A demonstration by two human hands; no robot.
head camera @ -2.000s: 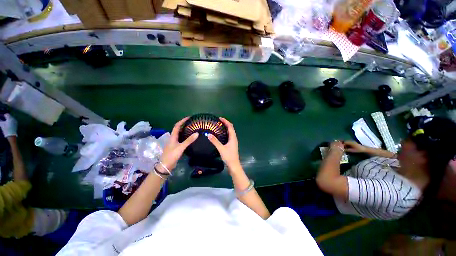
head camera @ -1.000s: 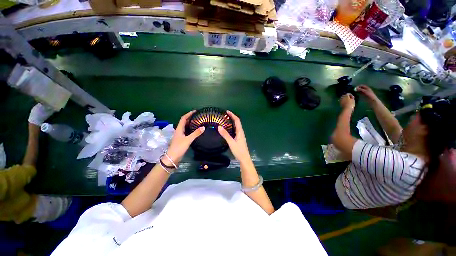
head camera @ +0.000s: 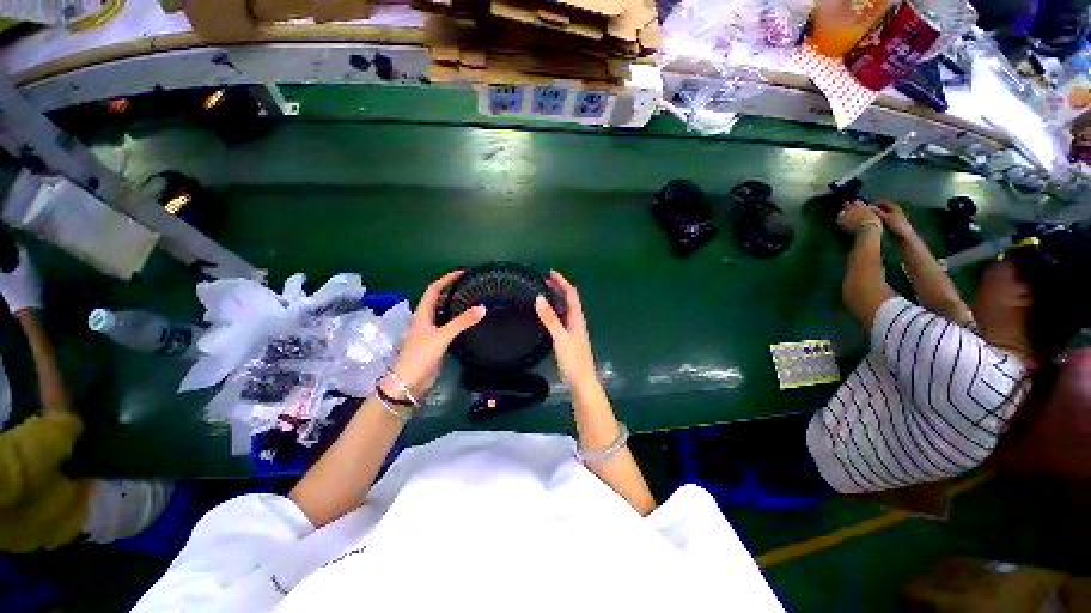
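A black mini desk fan [head camera: 500,329] with a round ribbed head is in front of me over the green conveyor belt [head camera: 646,329]. Its small dark base, with a small orange spot, sticks out towards me below the head. My left hand [head camera: 438,333] holds the head's left side, thumb on its face. My right hand [head camera: 565,326] holds the right side, thumb also on the face. My fingertips behind the head are hidden. The copper glints in the grille are faint.
Clear plastic bags [head camera: 293,353] heap over a blue bin at left, beside a bottle [head camera: 141,332]. Dark fans [head camera: 686,217] lie on the belt ahead right. A person in a striped shirt [head camera: 945,389] reaches to one; a sticker sheet [head camera: 805,363] lies nearby. Flattened cartons [head camera: 538,48] top the shelf.
The orange glints in the fan's grille have dimmed. The fans on the belt have shifted right. The neighbour's hands have moved from the sticker sheet to a fan. Another fan now shows at left.
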